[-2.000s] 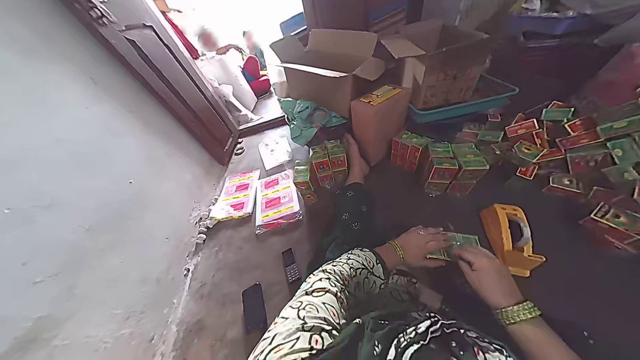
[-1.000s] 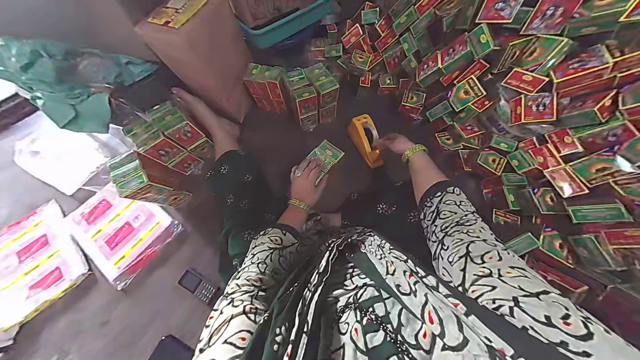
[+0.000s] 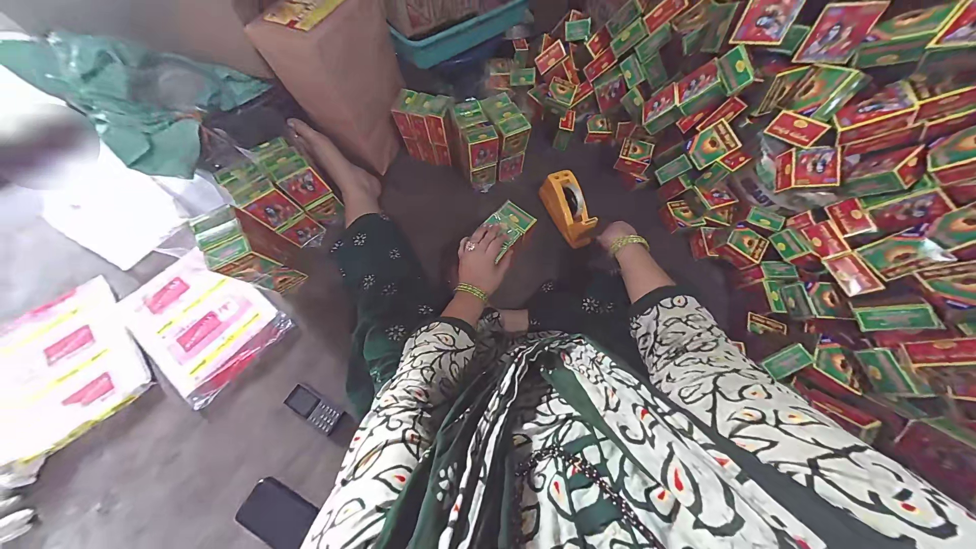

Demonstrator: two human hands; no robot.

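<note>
My left hand [image 3: 482, 259] wears a ring and a bangle and holds a small green printed carton [image 3: 512, 221] low over the floor, fingers over its near left side. To the right of the carton stands a yellow tape dispenser [image 3: 566, 207] with a roll of tape in it. My right hand [image 3: 616, 235] is at the near end of the dispenser, by its cutting edge; its fingertips are hard to see, and whether they pinch tape cannot be told. Stacked red and green cartons [image 3: 492, 137] stand beyond my left hand.
A large heap of red and green cartons [image 3: 816, 168] spreads over the right side. A brown cardboard box [image 3: 335, 69] and a teal tray [image 3: 457, 38] stand at the back. Wrapped cartons [image 3: 274, 198], pink and white packs [image 3: 202, 320], a keypad phone [image 3: 314, 408] and a black smartphone [image 3: 276, 512] lie left.
The view has swung right and down since two seconds ago. My right hand, at the carton beside my left hand then, has moved to the tape dispenser. My left hand still holds the carton.
</note>
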